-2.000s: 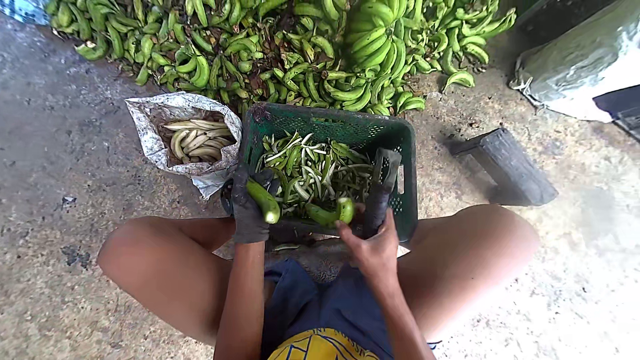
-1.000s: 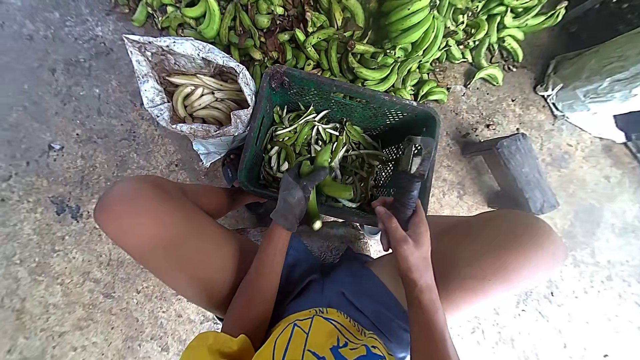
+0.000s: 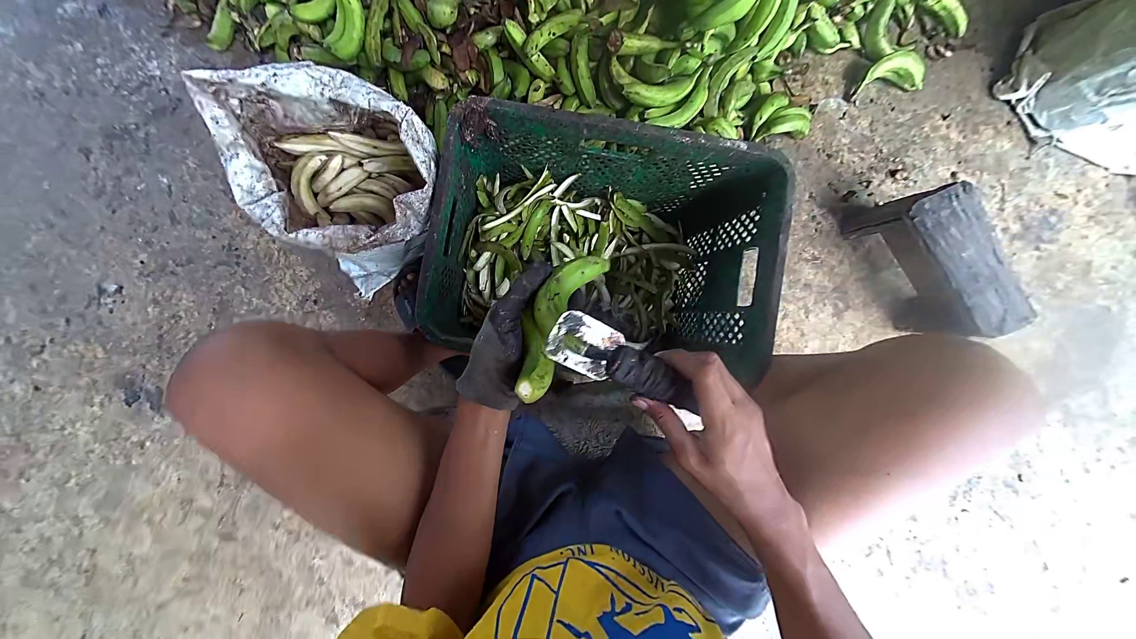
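My left hand (image 3: 499, 346), in a dark glove, holds green bananas (image 3: 555, 306) over the near edge of a green plastic crate (image 3: 612, 124). How many it holds I cannot tell for sure. In my bare right hand (image 3: 723, 417) is a peeling tool with a dark wrapped handle (image 3: 648, 373) and a flat metal head (image 3: 581, 344). The metal head lies against or just beside the fruit. Below, strips of green and white peel (image 3: 568, 217) lie in the crate.
A white woven sack (image 3: 231, 151) of peeled bananas (image 3: 346, 177) stands left of the crate. Behind lies a large pile of green bananas (image 3: 657, 84). At right are a small dark wooden stool (image 3: 972, 262) and a covered bundle (image 3: 1083, 89). My bent legs flank the crate.
The tool's metal head, upright by the crate's right side one second ago, now points left at the bananas. The held fruit has been raised and turned in my left hand.
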